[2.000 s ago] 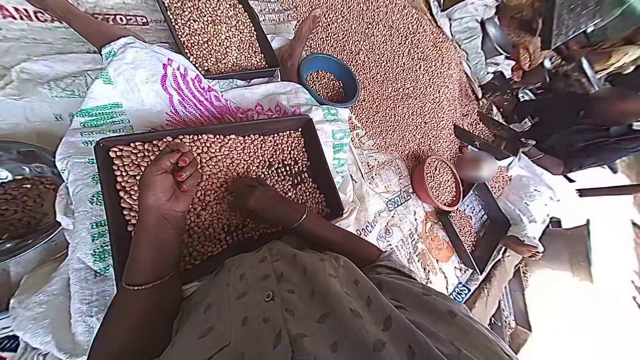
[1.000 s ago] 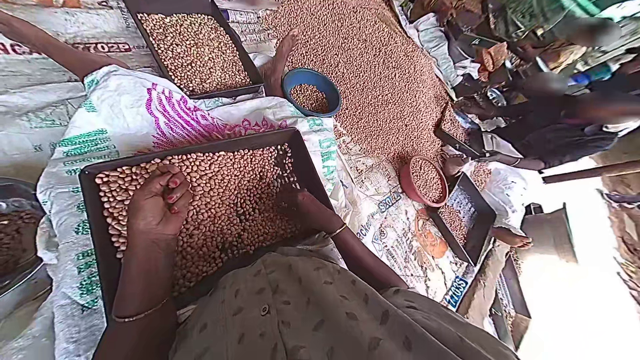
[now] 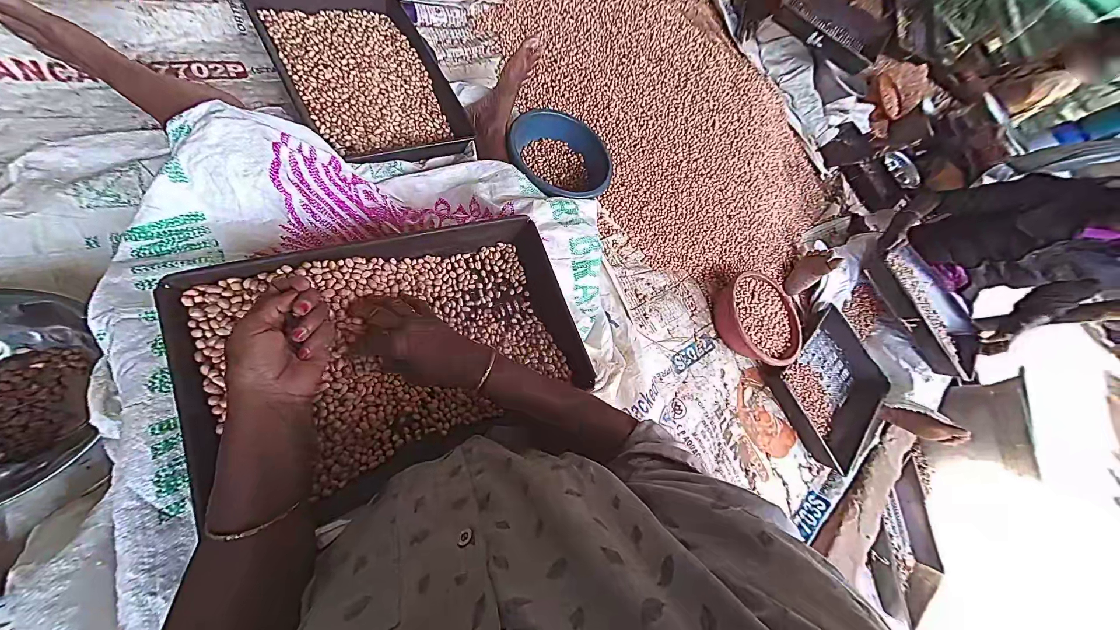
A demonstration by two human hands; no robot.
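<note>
A dark rectangular tray (image 3: pixel 560 306) full of shelled nuts or beans (image 3: pixel 455 271), reddish-tan, lies on a white woven sack (image 3: pixel 219 192) over my lap. My left hand (image 3: pixel 280 341) is over the tray's left part, palm turned up with its fingers curled; whether anything is inside them is hidden. Just right of it, my right hand (image 3: pixel 407 337) is low over the nuts, fingers pointing left toward my left hand. It is blurred, and its grip cannot be made out. Dark tray bottom shows through the thin layer at the right side.
Beyond my lap lie a second filled tray (image 3: pixel 464 144) and a blue bowl (image 3: pixel 604 162) with nuts, near a bare foot. A large heap of nuts (image 3: pixel 647 122) spreads behind. At right are a reddish bowl (image 3: pixel 731 328), more trays (image 3: pixel 862 420) and another person; at left, a metal basin (image 3: pixel 66 464).
My right hand has moved from the tray's right side leftward, close beside my left hand. My left hand stays over the left part of the tray.
</note>
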